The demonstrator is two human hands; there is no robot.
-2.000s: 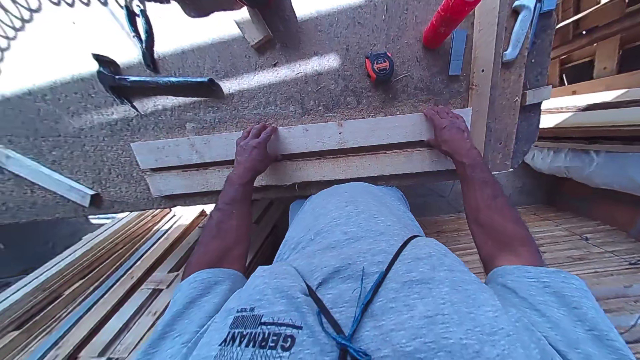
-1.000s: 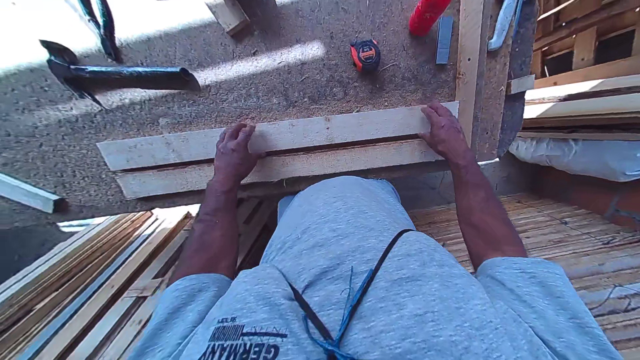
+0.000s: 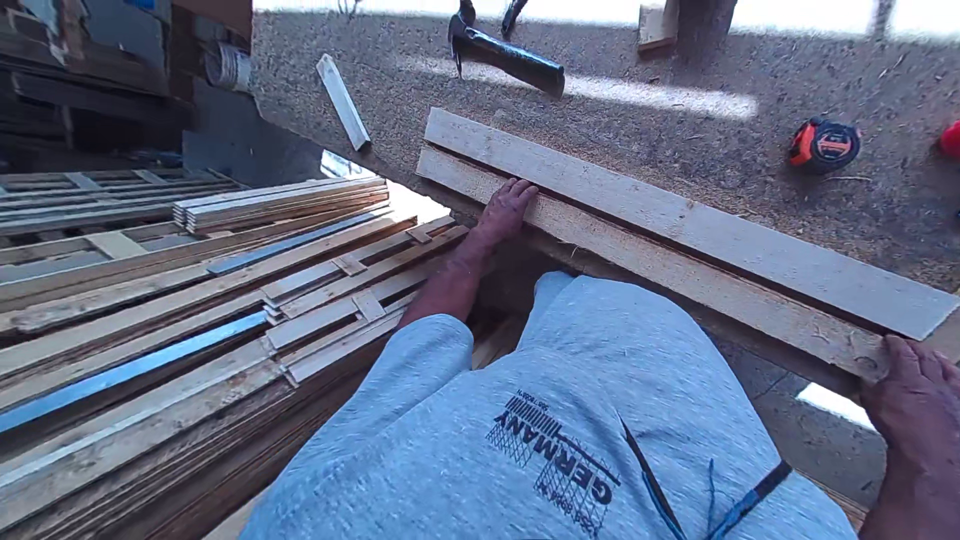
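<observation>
Two pale wooden boards lie side by side on the workbench with a narrow dark gap between them: the far board and the near board. My left hand rests on the near board toward its left end, fingertips by the gap. At the right end of the near board, my right hand has its fingers around the edge, close to the far board's corner. Beyond the boards lie a claw hammer with a dark handle and a red and black tape measure.
A short wood strip lies on the workbench at the left. Stacked wooden slats and long planks fill the left side below the bench. A wood block stands at the far edge, and a red object shows at the right.
My left hand has moved from across both boards onto the near board. My right hand has shifted to the near board's right end. The view has swung strongly left.
</observation>
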